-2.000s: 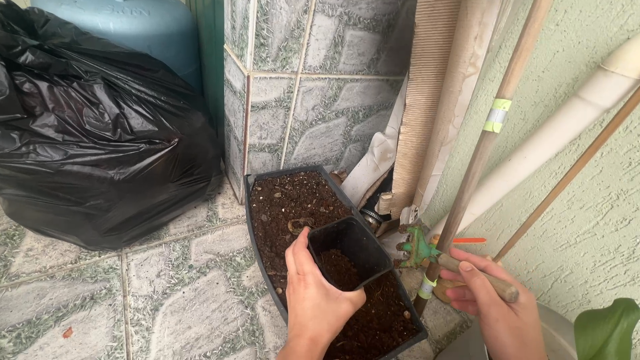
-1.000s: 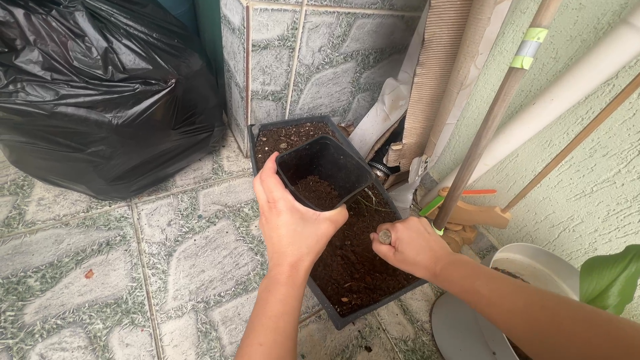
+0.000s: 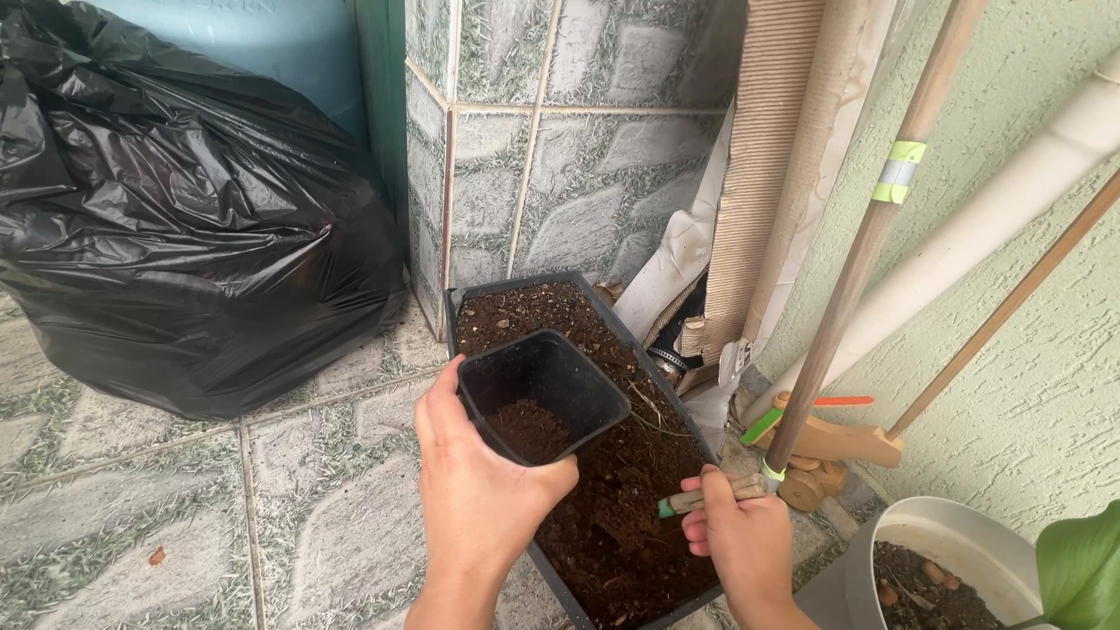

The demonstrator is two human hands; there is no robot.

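Note:
My left hand (image 3: 490, 490) grips a square black plastic pot (image 3: 542, 394) by its near rim, tilted so that its mouth faces me, with some dark soil at the bottom. It is held over a long dark planter box (image 3: 516, 284) filled with soil (image 3: 630, 534). At the planter's right edge, my right hand (image 3: 735, 534) is closed round the wooden handle of a small hand tool (image 3: 713, 495) with a green part at its front. The tool's working end cannot be told apart from the soil.
A full black plastic bag (image 3: 201, 227) stands at the left on floor tiles (image 3: 332, 516). Cardboard (image 3: 761, 175) and a wooden pole (image 3: 862, 254) lean behind the planter at the right. A light pot (image 3: 954, 516) with soil and a green leaf (image 3: 1081, 560) are at lower right.
My right hand has moved from beside the planter to over its soil with the tool. The black pot, earlier low against the soil, is now raised and tilted in my left hand.

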